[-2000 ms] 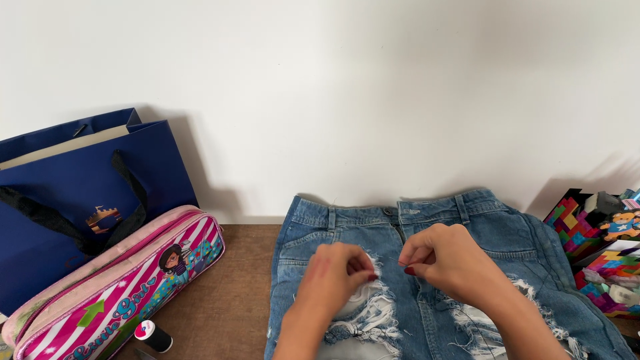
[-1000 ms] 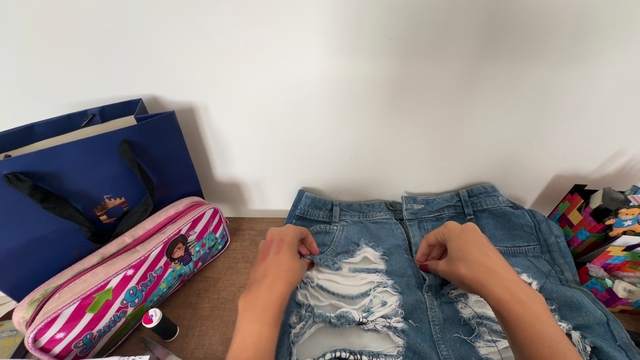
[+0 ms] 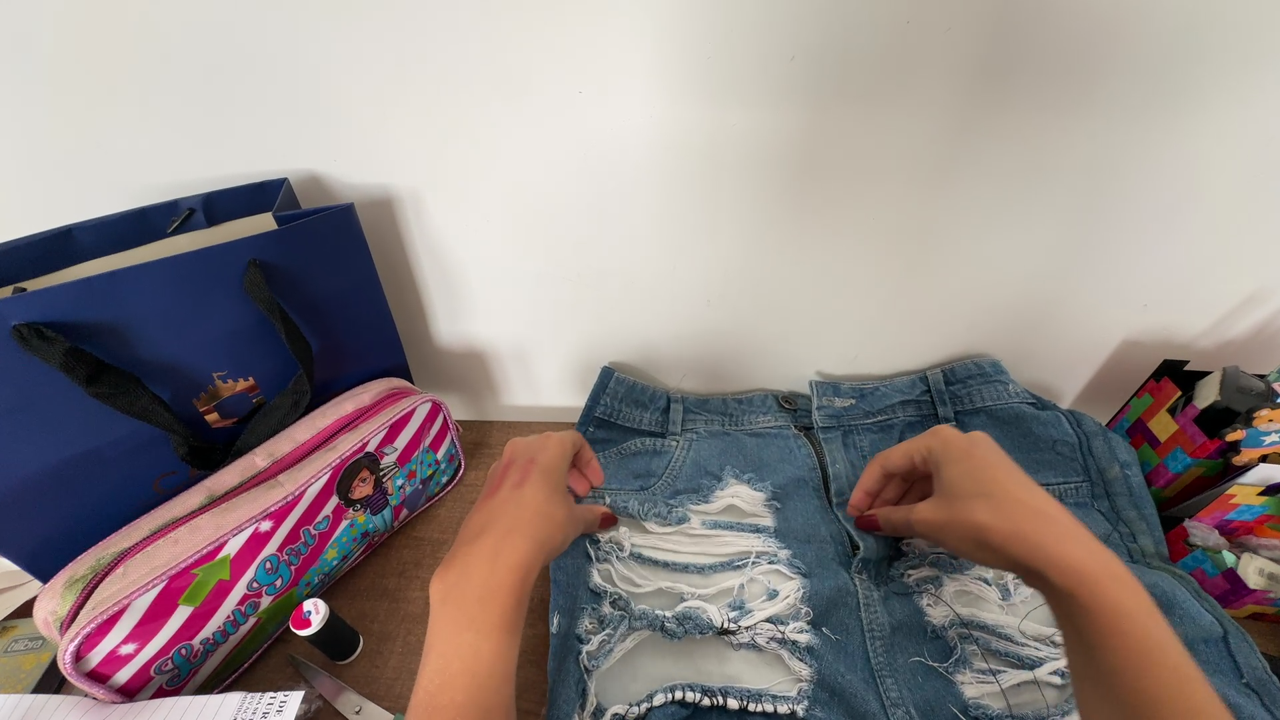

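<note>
Ripped blue denim jeans (image 3: pixel 700 450) lie spread on the brown wooden table, waistband toward the wall, the zipper fly partly open. White threads and dark stitches cross the torn holes. My left hand (image 3: pixel 540 500) is over the left pocket side, thumb and forefinger slightly apart; whether a thin thread or needle is between them cannot be seen. Beside the fly, my right hand (image 3: pixel 920 500) has its fingertips pinched together above the denim; anything thin in them is too small to tell. A spool of black thread (image 3: pixel 328 632) stands left of the jeans, near scissors (image 3: pixel 345 695).
A pink striped pencil case (image 3: pixel 270 540) lies at the left, before a navy paper bag (image 3: pixel 200 330) with black handles. Lined paper (image 3: pixel 150 705) bearing writing is at the lower left. Colourful block-patterned boxes (image 3: pixel 1165 430) holding small items stand at the right. A white wall is behind.
My two hands were close together over the fly two seconds ago; my left hand has since moved left, widening the gap. My right hand stays near the fly.
</note>
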